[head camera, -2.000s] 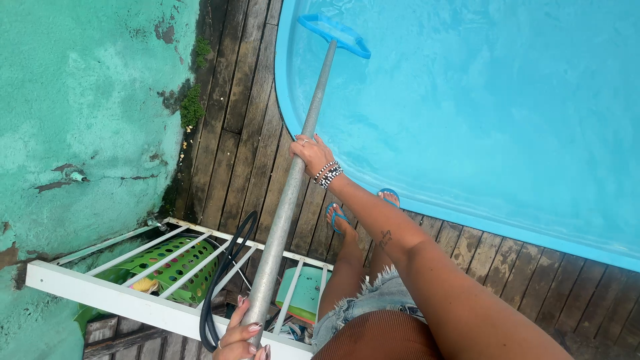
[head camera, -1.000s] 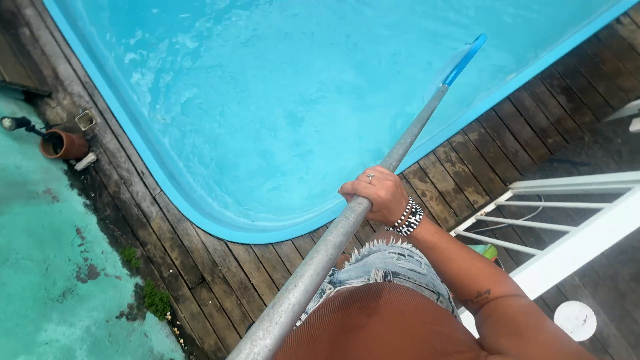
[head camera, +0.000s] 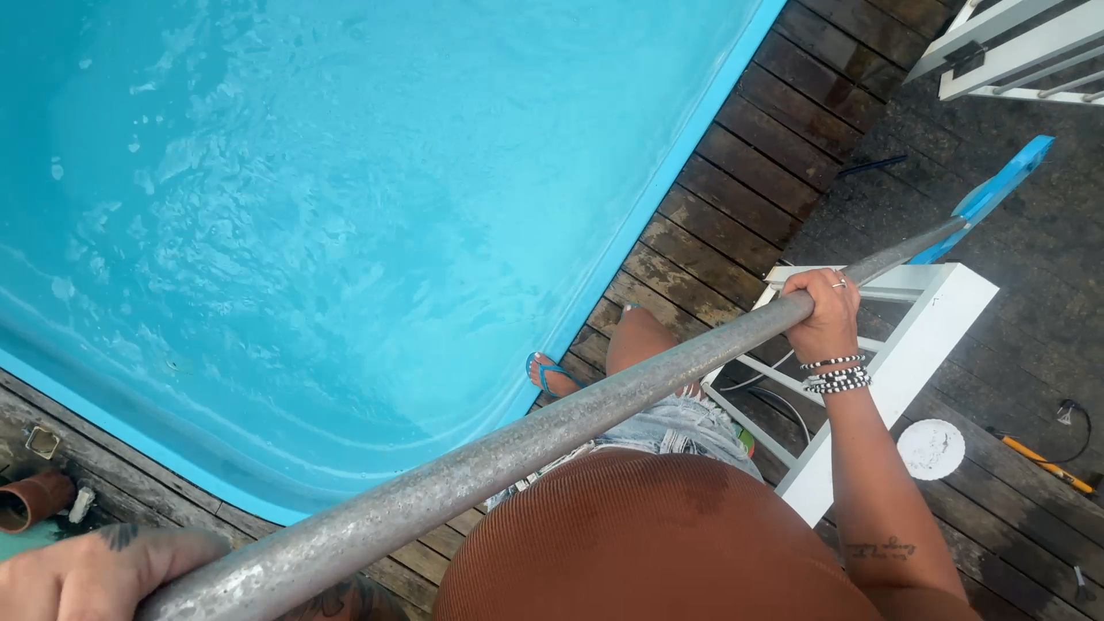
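A grey metal pole (head camera: 552, 431) runs diagonally from the lower left to the upper right. My right hand (head camera: 824, 315), with a ring and beaded bracelets, is closed around its farther part. At the lower left, my left hand (head camera: 112, 569) wraps the near part; its fingertips are partly hidden. The blue-framed pool skimmer head (head camera: 1000, 194) on the pole's far end is seen nearly edge-on, over the dark deck and past the end of a white railing (head camera: 906, 371). Whether the pole touches the railing cannot be told.
The pool's blue rim (head camera: 634, 220) borders a wooden plank deck (head camera: 733, 181). Another white slatted frame (head camera: 1018, 52) stands at upper right. On the right lie a white round lid or dish (head camera: 931, 448) and a yellow-handled tool (head camera: 1048, 461). A brown pipe (head camera: 34, 500) is at lower left.
The skimmer head has swung right, from over the pool to over the deck beyond the railing. My left hand, out of view one second ago, shows again. The view has turned strongly.
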